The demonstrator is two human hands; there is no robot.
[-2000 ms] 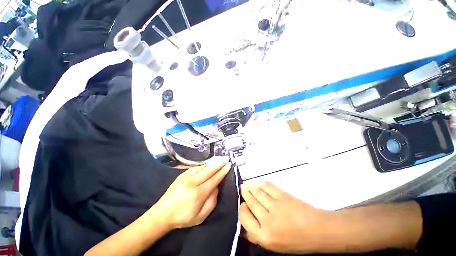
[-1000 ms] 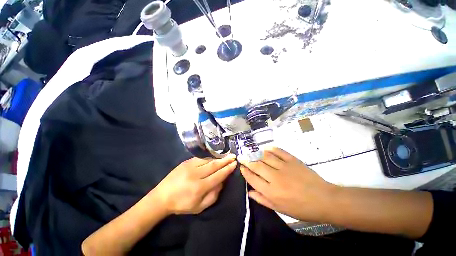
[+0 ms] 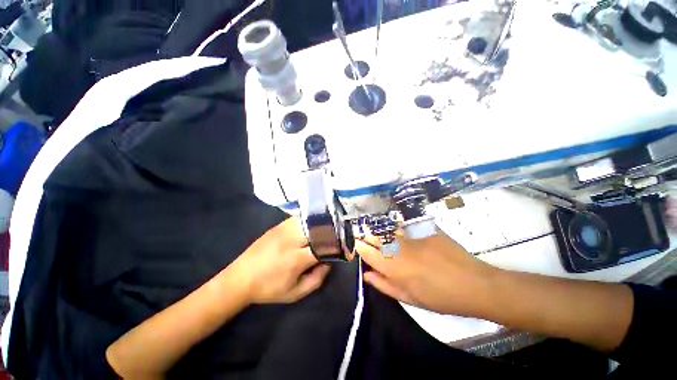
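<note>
The black garment body [image 3: 171, 215] covers the left of the table and the near side. The white piping [image 3: 358, 319] runs along a black edge up to the needle area of the white sewing machine [image 3: 416, 119]. My left hand [image 3: 278, 267] lies on the black cloth left of the piping, its fingertips partly hidden behind the metal guard [image 3: 321, 215]. My right hand [image 3: 438, 271] is right of the piping, fingers at the cloth edge by the presser foot area [image 3: 378, 225]. The needle itself cannot be made out.
A black phone-like device [image 3: 612, 234] lies on the table at the right, with metal tweezers or snips [image 3: 553, 197] beside it. A measuring scale [image 3: 497, 344] runs along the near table edge. More black cloth lies behind, and a blue item [image 3: 21, 154] is at far left.
The view has shifted, so the machine head appears further right. My right hand has moved forward from beside the piping to the presser foot. My left fingertips are now behind the guard.
</note>
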